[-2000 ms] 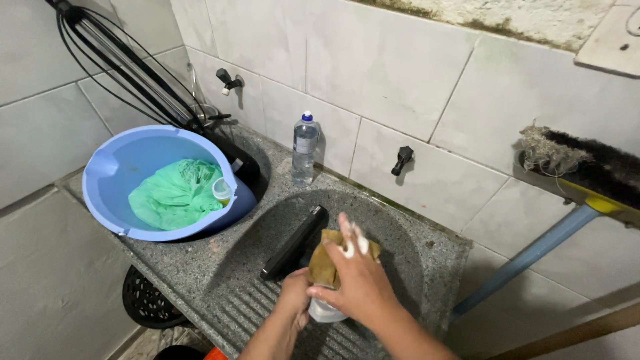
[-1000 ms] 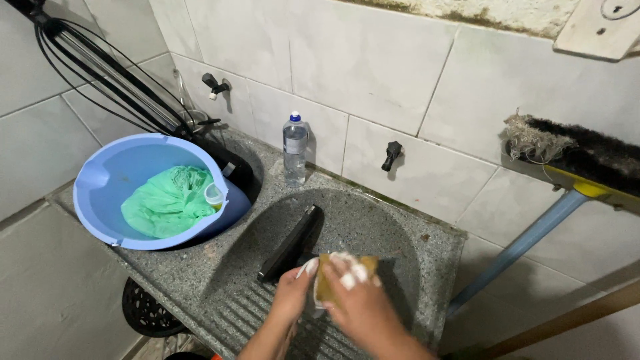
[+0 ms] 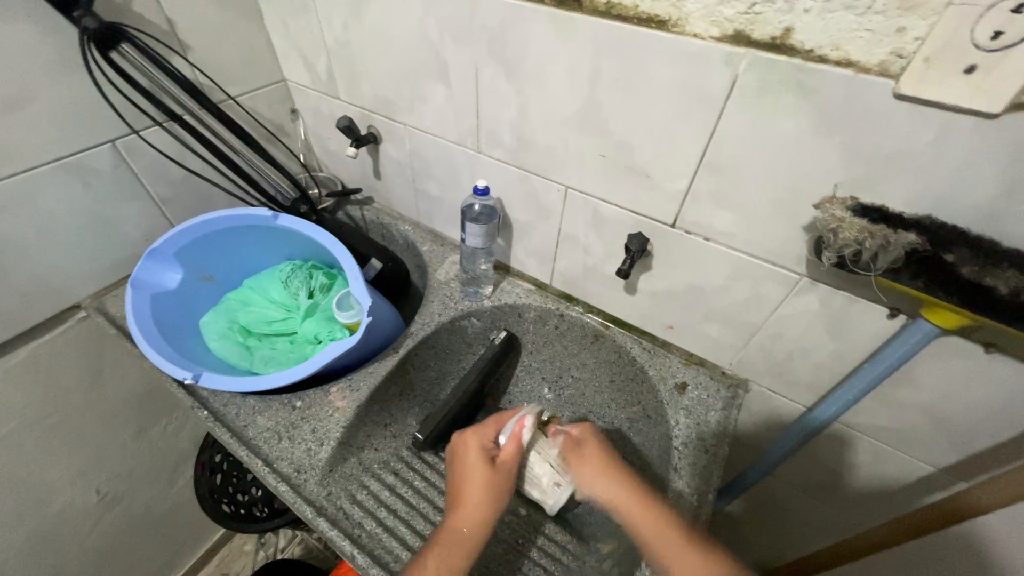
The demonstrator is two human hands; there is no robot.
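Observation:
Over the ridged part of a speckled stone sink (image 3: 560,352), my left hand (image 3: 484,464) grips a whitish, soapy object (image 3: 548,476), its exact kind unclear. My right hand (image 3: 590,460), slightly blurred, is at the object's right side near its upper end; its fingers are curled, and what they hold is mostly hidden. Beside my left hand, a long black object (image 3: 464,392) leans inside the basin. A clear plastic bottle (image 3: 478,244) with a blue cap stands on the sink's back ledge.
A blue plastic tub (image 3: 152,320) holding a green plastic bag (image 3: 276,320) sits over the left basin. Black taps (image 3: 634,254) project from the tiled wall. At right leans a push broom (image 3: 848,392), bristles up. A black perforated basket (image 3: 240,488) is below the counter.
The yellow-brown sponge plainly seen in my right hand earlier is now largely out of sight. My right hand has moved from on top of the held object to its side, uncovering more of the whitish surface.

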